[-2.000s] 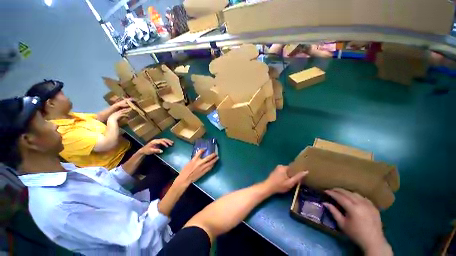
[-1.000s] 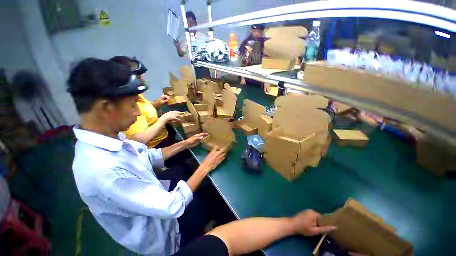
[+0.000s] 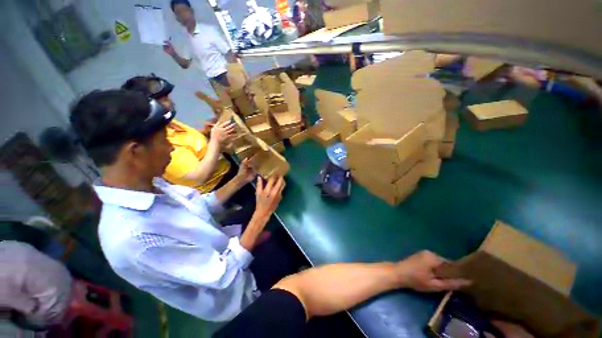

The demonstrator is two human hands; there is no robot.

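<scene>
An open mailer box lies at the bottom right, cut off by the lower edge. Its brown lid stands up, tilted. Dark items and a greyish item show inside. My left hand grips the left end of the lid, thumb over its edge. My right hand shows only as a small strip at the bottom edge, below the lid; its fingers are mostly hidden and I cannot tell what it holds.
A closed box lies just behind the lid. Stacked mailer boxes, a dark packed item and another closed box are farther back. A seated worker is close on the left, handling a box. A shelf spans above.
The view has swung left, then dropped slightly. My left hand stays on the lid; my right hand went from plainly visible over the contents to nearly out of view. The neighbour took up a box.
</scene>
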